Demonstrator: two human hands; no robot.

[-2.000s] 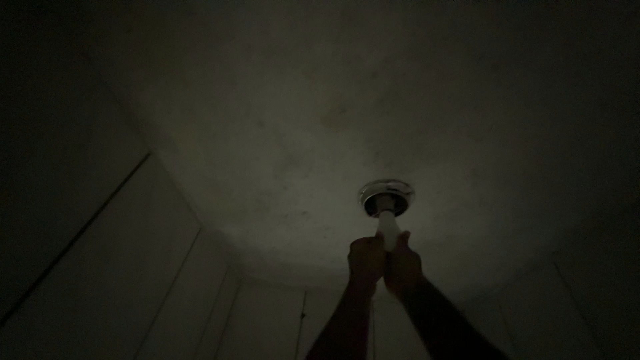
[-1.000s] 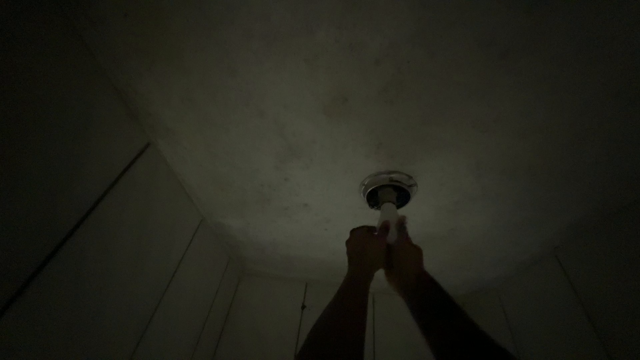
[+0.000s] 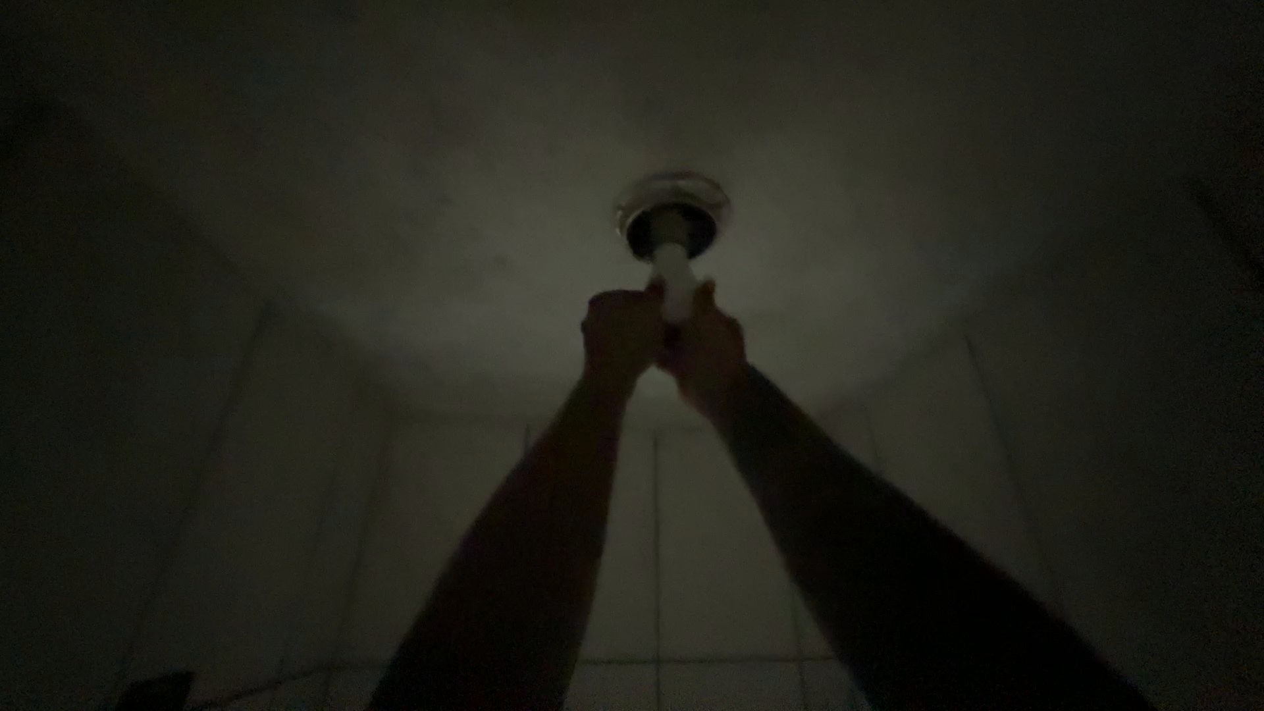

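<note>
Overhead, a round ceiling light fixture [image 3: 673, 205] with a shiny rim and a dark recess is fixed to the ceiling. A white light bulb [image 3: 675, 281] points down from the socket in its middle. My left hand [image 3: 622, 334] and my right hand [image 3: 713, 346] are raised on either side of the bulb, just below the fixture, with their fingers closed around its lower part. Dim light and blur hide the exact finger contact and the bulb's lower end.
A pale, mottled ceiling [image 3: 444, 247] spreads around the fixture. Walls with vertical joints [image 3: 726, 533] stand behind and at both sides. A dark object [image 3: 156, 689] shows at the lower left edge; I cannot tell what it is.
The view has shifted, so the fixture lies nearer the middle and more of the walls shows. Both hands stay at the bulb.
</note>
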